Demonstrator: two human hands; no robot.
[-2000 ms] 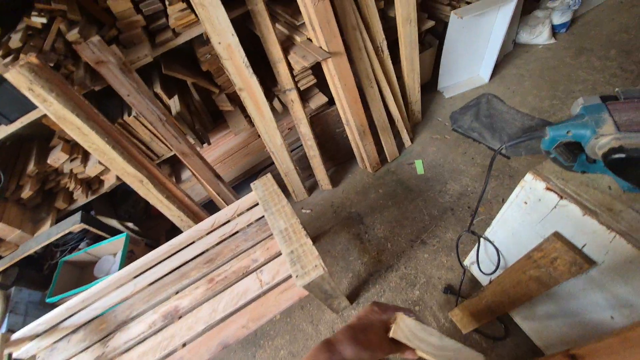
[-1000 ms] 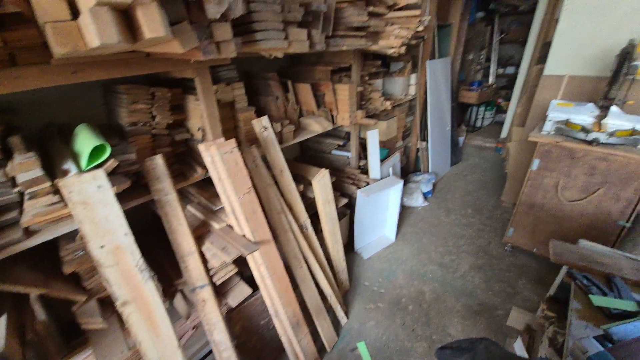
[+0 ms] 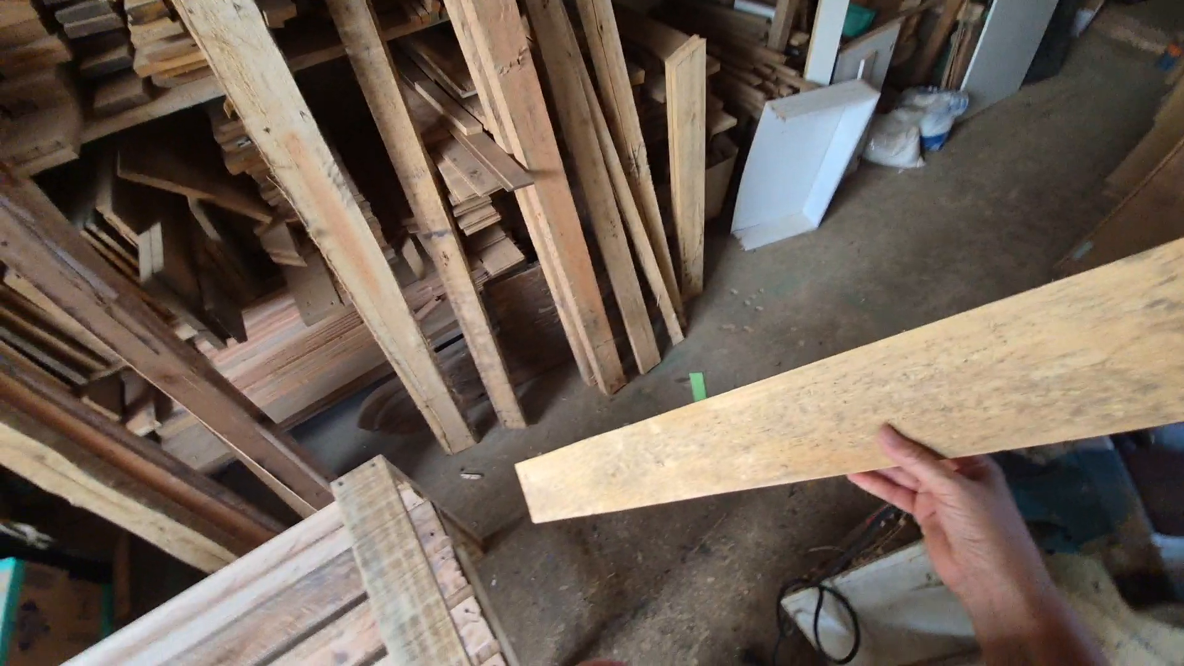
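My right hand (image 3: 962, 509) grips the lower edge of a long, flat wooden board (image 3: 832, 398), thumb on its near face and fingers behind. The board has dark specks; one end points left over the floor, the other runs out of view at the right. Left of and below that end stands a slatted wooden piece (image 3: 305, 592) with a crosspiece (image 3: 393, 555) along its end. My left hand cannot be made out; only a small skin-coloured patch shows at the bottom edge.
Several planks (image 3: 555, 213) lean against shelves stacked with wood offcuts (image 3: 481, 222). A white open box (image 3: 805, 166) and bags (image 3: 902, 134) stand on the concrete floor (image 3: 999, 185) behind. A black cable (image 3: 823, 610) hangs over a white-topped surface (image 3: 888, 601) at the lower right.
A long board in my right hand now spans the right side; the one-second-old frame shows neither. The view has swung up to the shelves and back down.
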